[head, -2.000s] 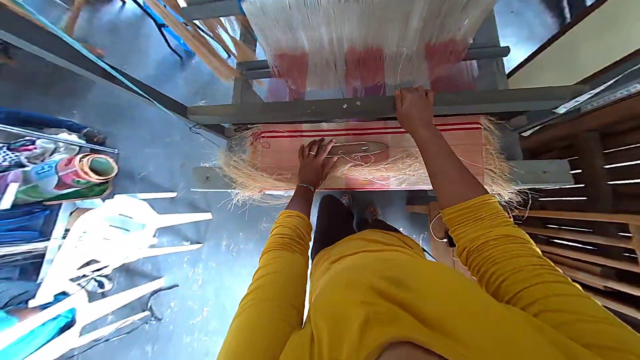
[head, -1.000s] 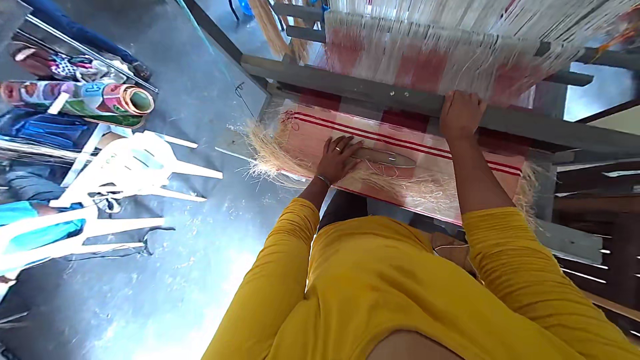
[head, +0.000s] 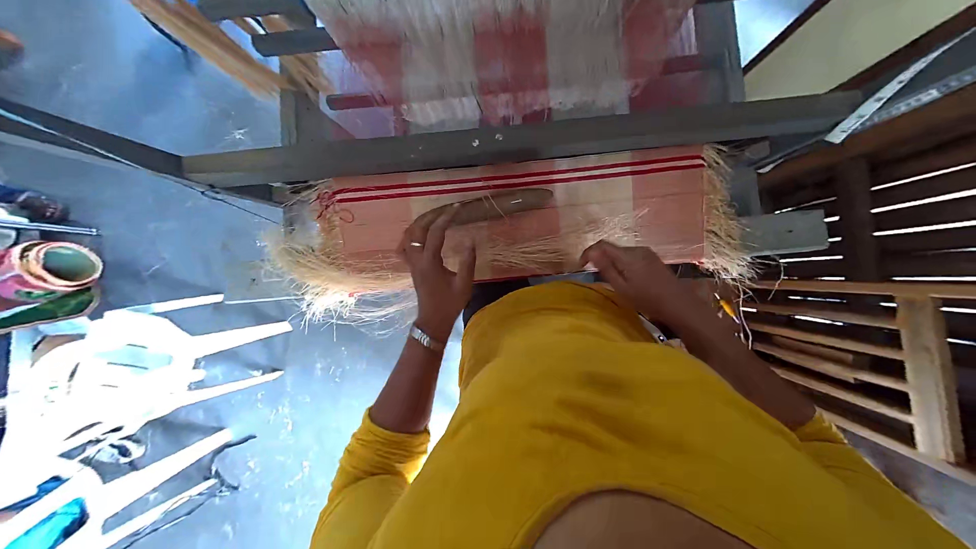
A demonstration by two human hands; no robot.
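Across a wooden loom lies pink and cream woven cloth point(head: 671, 198) with two red stripes and frayed fibre edges. My left hand point(head: 440, 263) rests over the left part of the cloth, its fingers at the left end of a long, dark boat-shaped shuttle point(head: 507, 204); whether they grip it cannot be told. Near the cloth's front edge, my right hand point(head: 629, 273) has its bent fingertips at a bunch of loose pale fibres point(head: 564, 248); a grip on them is not clear. Beyond the cloth runs the loom's grey wooden beam point(head: 526, 139), with white and red warp threads point(head: 511, 61) behind it.
White plastic chairs point(head: 130, 358) and a rolled printed sheet point(head: 53, 267) are at the left. A slatted wooden rack point(head: 926, 366) stands close on the right. Hanging tan fibres point(head: 213, 46) are at the upper left, beside the loom frame.
My right hand has let go of the loom's beam and come down to the fibres at the cloth's front edge. My left hand stays by the shuttle's left end.
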